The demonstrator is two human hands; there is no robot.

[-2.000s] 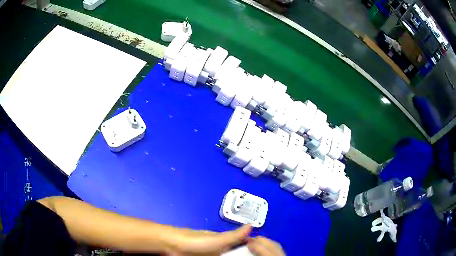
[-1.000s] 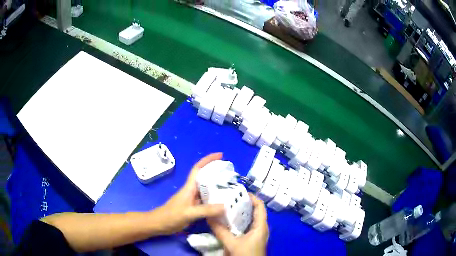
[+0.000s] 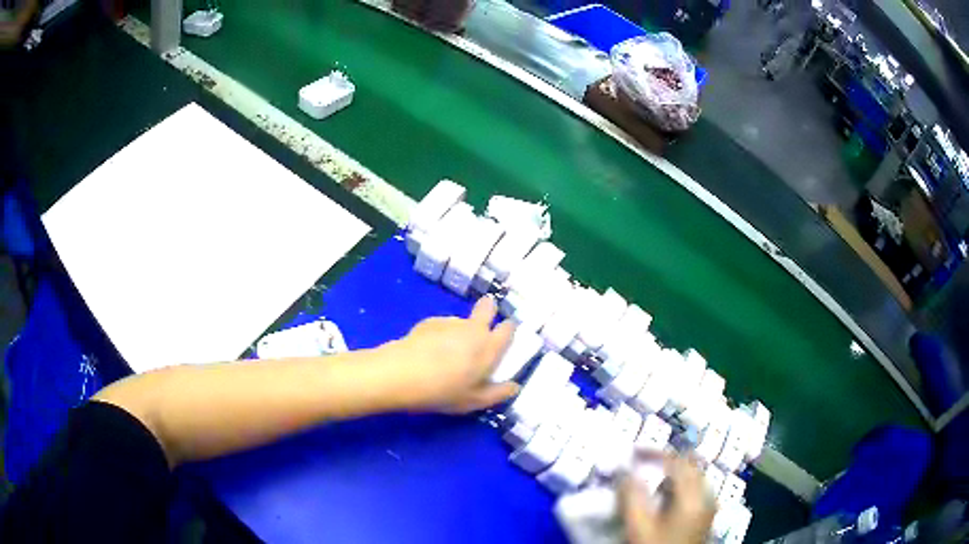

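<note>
My left hand (image 3: 452, 361) reaches across the blue mat (image 3: 393, 478) with its fingers around a white plug adapter (image 3: 517, 354), at the left end of the nearer adapter row (image 3: 574, 441). My right hand (image 3: 669, 505) is blurred at the lower right, over that row's near side. A blurred white thing (image 3: 590, 515) is beside its fingers; whether the hand grips it is unclear. The farther adapter row (image 3: 627, 361) stands along the mat's far edge. Another adapter (image 3: 303, 340) lies pins up at the mat's left, partly hidden by my left forearm.
A large white sheet (image 3: 191, 234) lies at the left. The green conveyor belt (image 3: 468, 128) carries a single adapter (image 3: 326, 96) and another farther left (image 3: 202, 22). A plastic bag (image 3: 659, 80) sits on a brown box beyond the belt. Blue cloth (image 3: 877, 473) is at the right.
My hands were together around an adapter and have moved apart. The left has carried an adapter to the nearer row; the right has moved right. The view has shifted slightly.
</note>
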